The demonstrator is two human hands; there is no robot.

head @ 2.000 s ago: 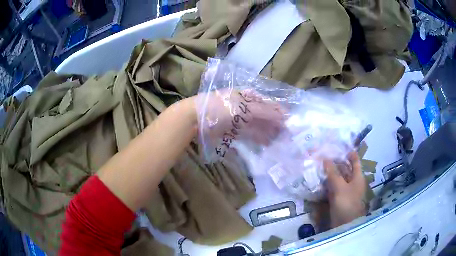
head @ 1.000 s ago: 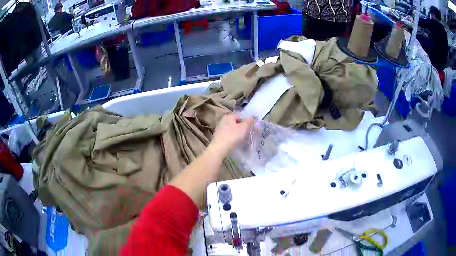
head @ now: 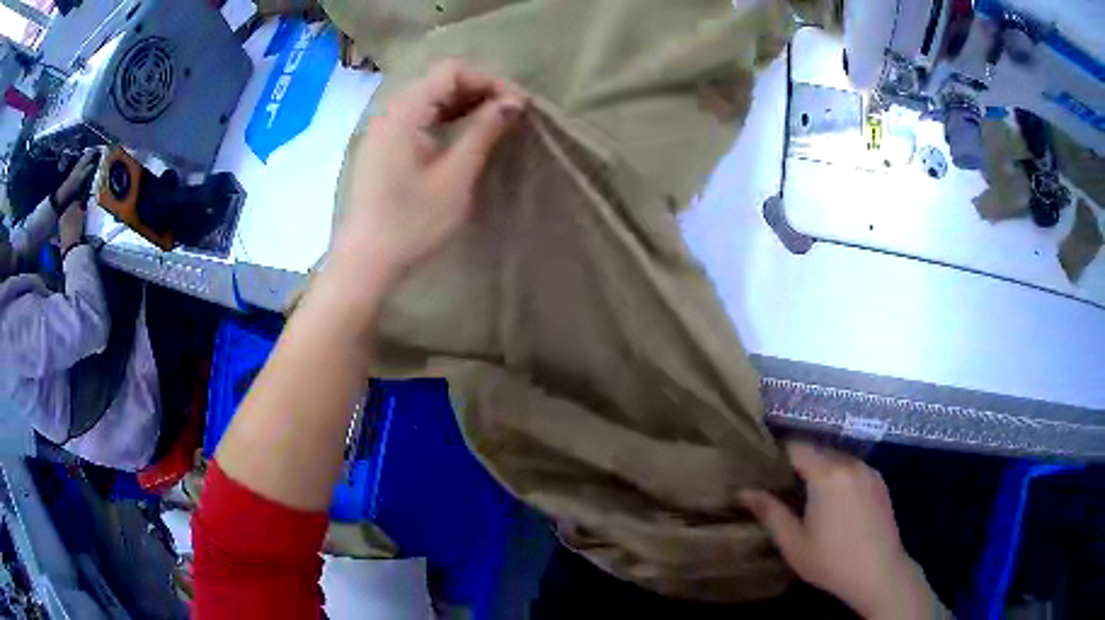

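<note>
A khaki garment piece [head: 545, 279] hangs over the table's front edge towards my lap. My left hand [head: 418, 176] pinches its edge at the upper left, above the table. My right hand [head: 842, 521] grips the same edge lower down at the right, below the table edge, so the edge runs taut and slanting between them. More khaki cloth lies behind on the tabletop. The sewing machine's presser foot and needle area [head: 875, 127] is lit at the upper right, apart from the cloth in my hands.
Khaki scraps [head: 1001, 170] lie around a small black object right of the needle. A tape measure [head: 909, 414] runs along the front edge. A neighbouring machine [head: 152, 79] and a seated person [head: 91, 351] are at left. Blue bins [head: 442, 484] stand below the table.
The view has turned down to the front of the table. The plastic bag is out of my hands and out of view. Both hands now hold khaki cloth.
</note>
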